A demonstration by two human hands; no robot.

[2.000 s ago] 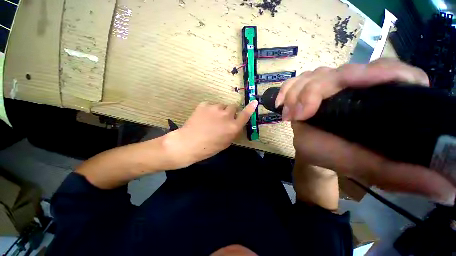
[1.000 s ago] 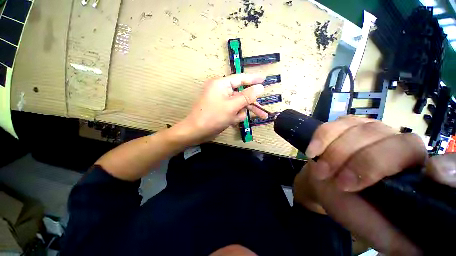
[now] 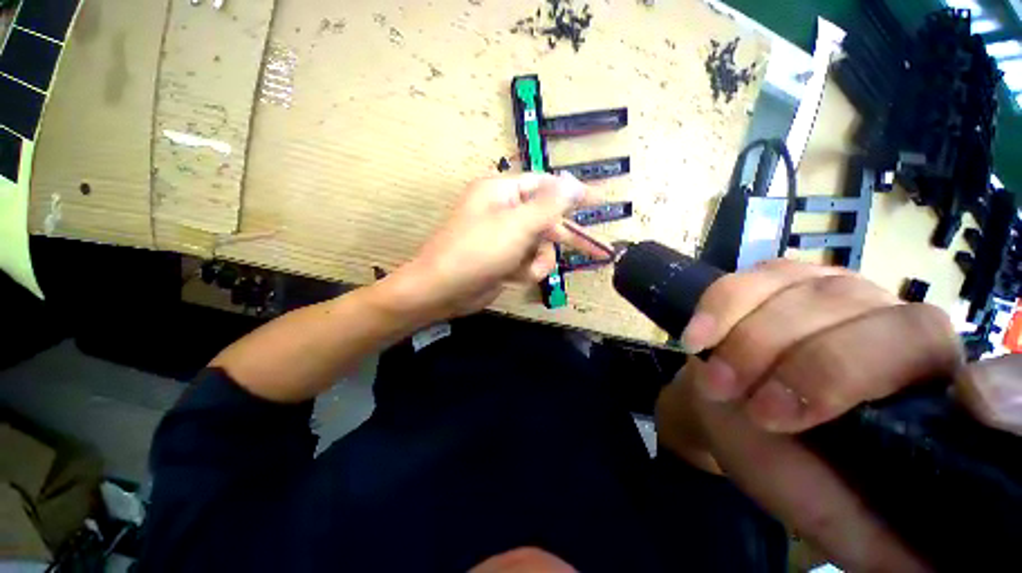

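The green circuit board (image 3: 531, 137) lies on the spine of the black comb-shaped housing (image 3: 605, 168), whose four arms point right. My left hand (image 3: 493, 235) lies over the middle of the board and hides part of it. Its fingers point to the screwdriver's tip; whether they pinch a screw there is too small to tell. My right hand (image 3: 818, 336) is closed around the black electric screwdriver (image 3: 661, 282), whose tip is beside the lowest arm, at my left fingertips. A small black wire connector (image 3: 503, 165) lies left of the board.
Piles of black screws (image 3: 557, 25) lie on the cardboard sheet (image 3: 370, 134) at the far side. Spare black housings (image 3: 835, 222) and a black box with a white label (image 3: 764, 229) are at the right. Black pads on pale backing (image 3: 34, 50) are at the far left.
The screwdriver has moved off the board to the right, near my left fingertips. My left fingers have moved from pressing the board to beside the tip. The view has shifted slightly.
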